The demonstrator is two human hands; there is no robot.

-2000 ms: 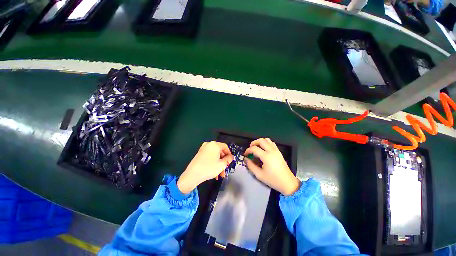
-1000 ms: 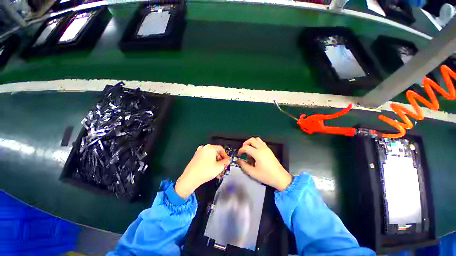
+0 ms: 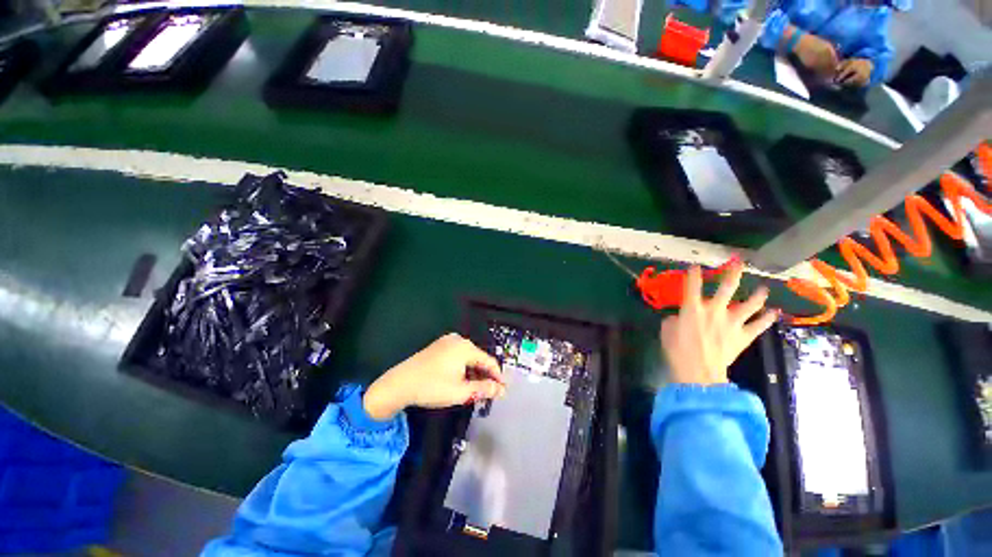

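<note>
An open-backed tablet (image 3: pixel 511 435) lies in a black foam tray (image 3: pixel 602 435) in front of me, with its mainboard (image 3: pixel 535 354) and a small green patch at the top end. My left hand (image 3: pixel 437 376) is at the tablet's upper left, fingertips pinched together; a tiny red bit shows there, but what it is cannot be told. My right hand (image 3: pixel 713 330) is spread over the red air gun (image 3: pixel 660 287), partly covering it. Whether it touches the gun cannot be told. The gun's thin nozzle points to the upper left.
A parts tray (image 3: pixel 256 299) heaped with black strips is at left, beside a small black block (image 3: pixel 139 275). Another tablet (image 3: pixel 829 424) lies at right. An orange coiled hose (image 3: pixel 870 256) and metal post (image 3: pixel 881 163) are upper right. Trays lie beyond the whitish strip (image 3: pixel 457 215). A person's hands (image 3: pixel 832 60) show at top.
My right hand has left the tablet's top end and moved right to the air gun, fingers spread. My left hand has shifted slightly down and away from the mainboard, which now shows. The view has shifted.
</note>
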